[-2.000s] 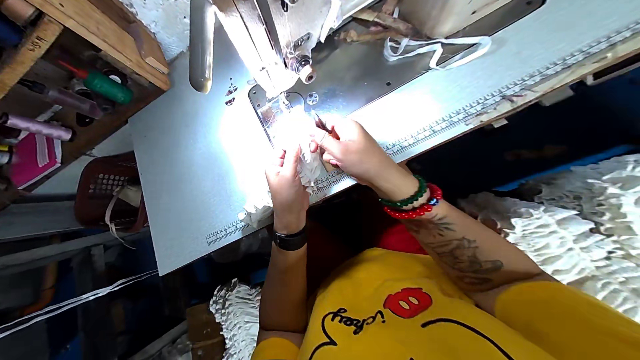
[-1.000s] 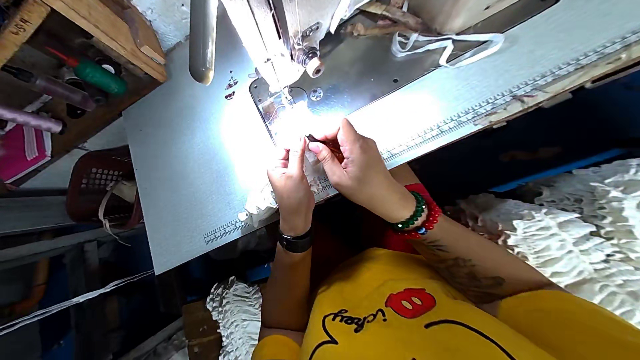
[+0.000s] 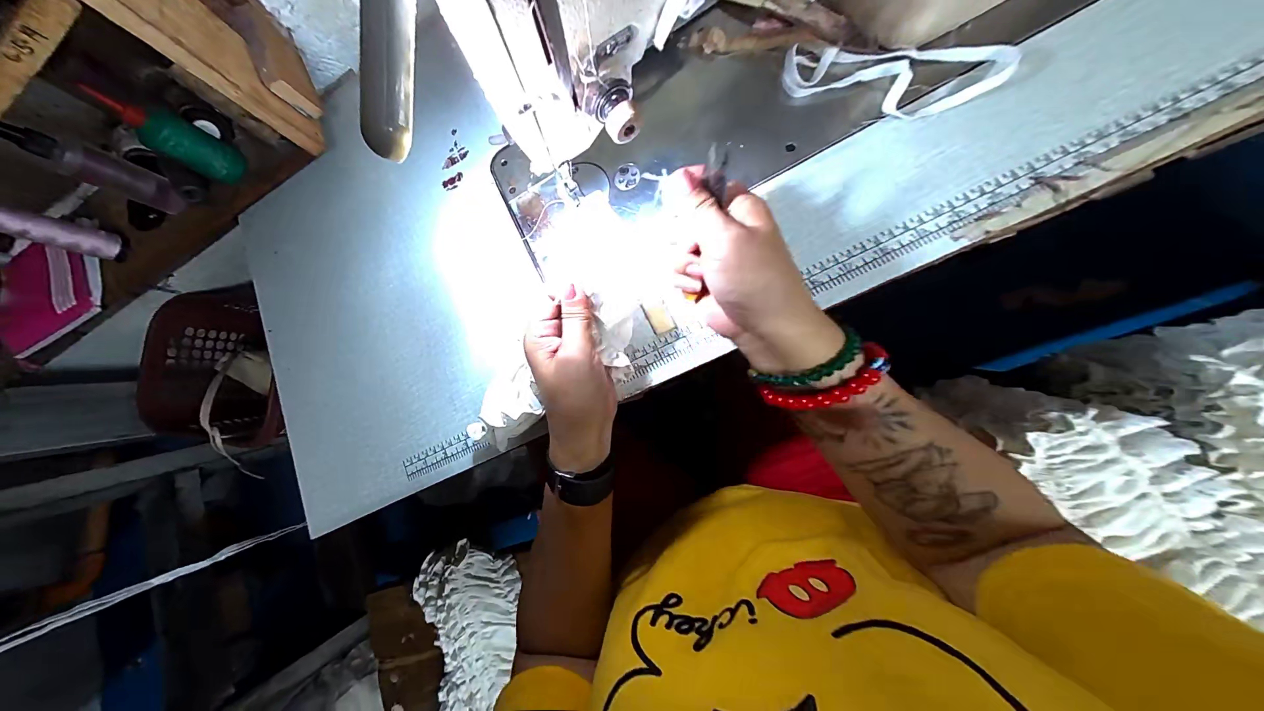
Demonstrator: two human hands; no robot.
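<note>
Beside the front edge of the sewing table, my left hand (image 3: 575, 370) grips white ruffled fabric (image 3: 614, 341) between thumb and fingers. The fabric runs up toward the needle area of a sewing machine (image 3: 553, 109), where the lamp's glare washes out its detail. My right hand (image 3: 736, 252) is raised over the metal bed to the right of the needle. It is closed around a small dark tool (image 3: 717, 173), blurred, with its tip pointing up; its kind cannot be told. More of the fabric bunches at the table edge, left of my left hand.
A printed ruler (image 3: 997, 183) runs along the table's front edge. White tape (image 3: 904, 69) lies at the back right. A wooden shelf (image 3: 286, 94) with thread spools and a green-handled tool stands left, above a dark red basket (image 3: 163, 370). Heaps of ruffled fabric (image 3: 1136, 444) lie right and below.
My right hand, close to my left at the fabric a second ago, has moved away up and to the right with the dark tool. My left hand stays at the fabric.
</note>
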